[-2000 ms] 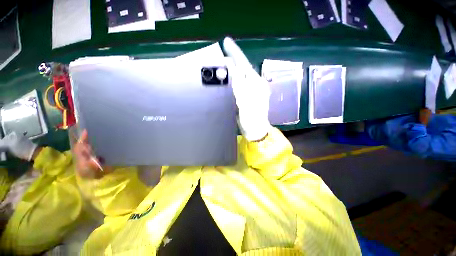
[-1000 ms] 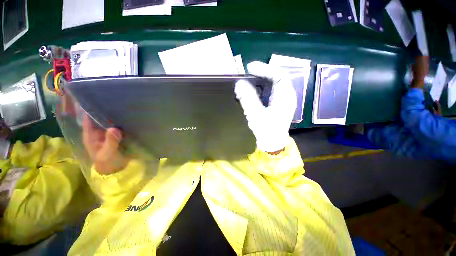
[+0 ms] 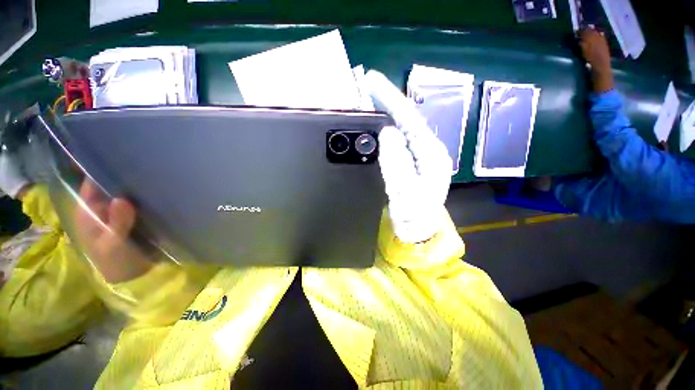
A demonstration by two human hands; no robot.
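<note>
A dark grey tablet back cover [image 3: 251, 175] is held up in front of my chest, its outer face with logo and camera block [image 3: 352, 146] towards me. My right hand [image 3: 415, 171], in a white glove, grips its right edge by the camera corner. My bare left hand [image 3: 110, 225] is at the left side, fingers bent, seen through clear glossy film [image 3: 57, 148]. The film hangs over the cover's left end and reaches past it. The left fingertips seem to pinch the film; their exact contact with the cover is unclear.
On the green bench [image 3: 568, 122] lie a stack of covers with white separators [image 3: 145, 76], a loose white sheet [image 3: 293, 72] and two more stacks at right [image 3: 509, 129]. A red holder [image 3: 78, 93] stands at left. A blue-sleeved person [image 3: 632, 167] reaches over at right; a yellow-sleeved person is at left.
The cover has tilted from steep to facing me more, so its camera block shows. The clear film spreads further left with my left hand. The blue-sleeved arm has reached farther up.
</note>
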